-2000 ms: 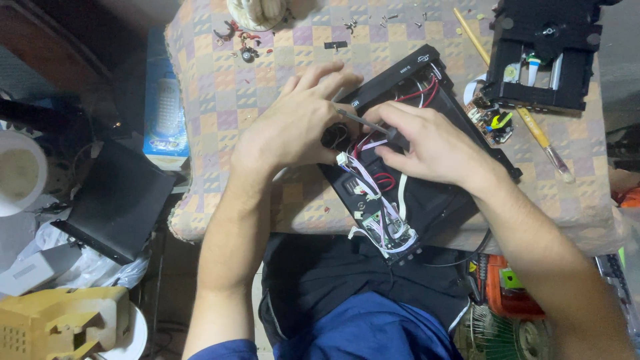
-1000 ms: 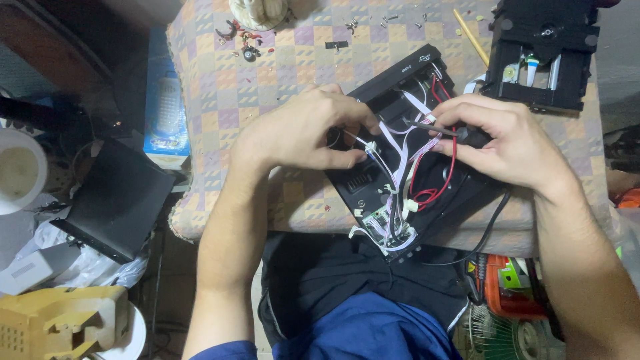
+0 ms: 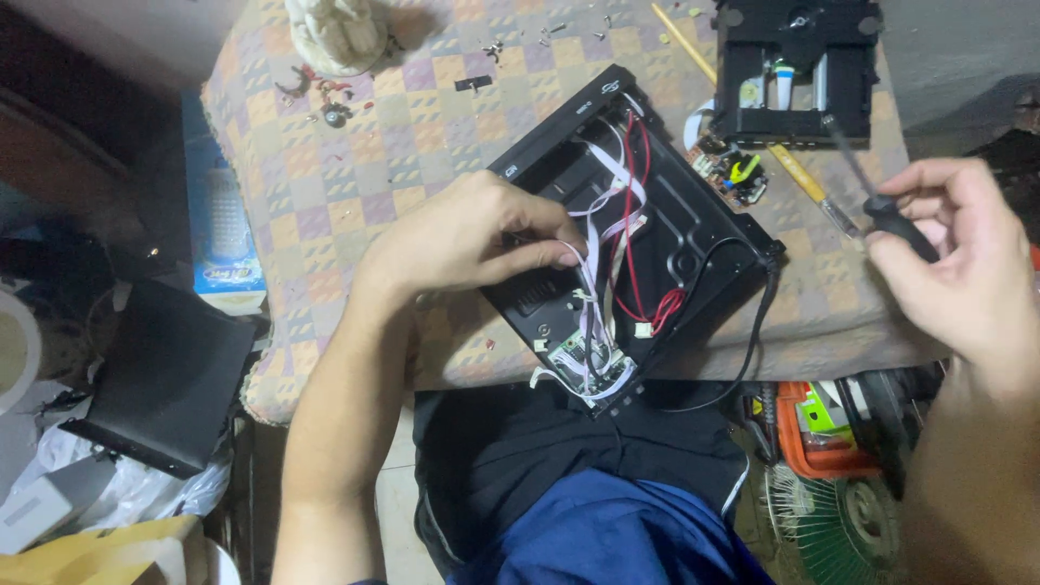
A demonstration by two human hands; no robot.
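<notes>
A black metal player chassis point(image 3: 678, 236) lies tilted on the patterned cloth, its inside showing. My left hand point(image 3: 487, 240) reaches over its left side and pinches the white ribbon cables point(image 3: 591, 252) between thumb and fingers. Those cables run down to a small green circuit board point(image 3: 581, 351) at the near corner. Red wires point(image 3: 630, 268) with a white connector lie loosely inside the chassis. Out to the right, my right hand point(image 3: 955, 236) holds a screwdriver point(image 3: 894, 223) by its black handle, the shaft pointing up and left, off the chassis. A black cord runs from the chassis's right corner.
At the upper right are a black disc drive mechanism point(image 3: 800, 73), a loose circuit board point(image 3: 723, 172) and a wooden-handled brush point(image 3: 800, 175). Loose screws point(image 3: 552, 32), a small black piece point(image 3: 473, 84) and a white figurine point(image 3: 335, 32) lie along the cloth's far side.
My right hand has moved right, off the chassis, with the screwdriver in it. My left hand stays over the chassis's left side. The red wires have shifted inside the chassis.
</notes>
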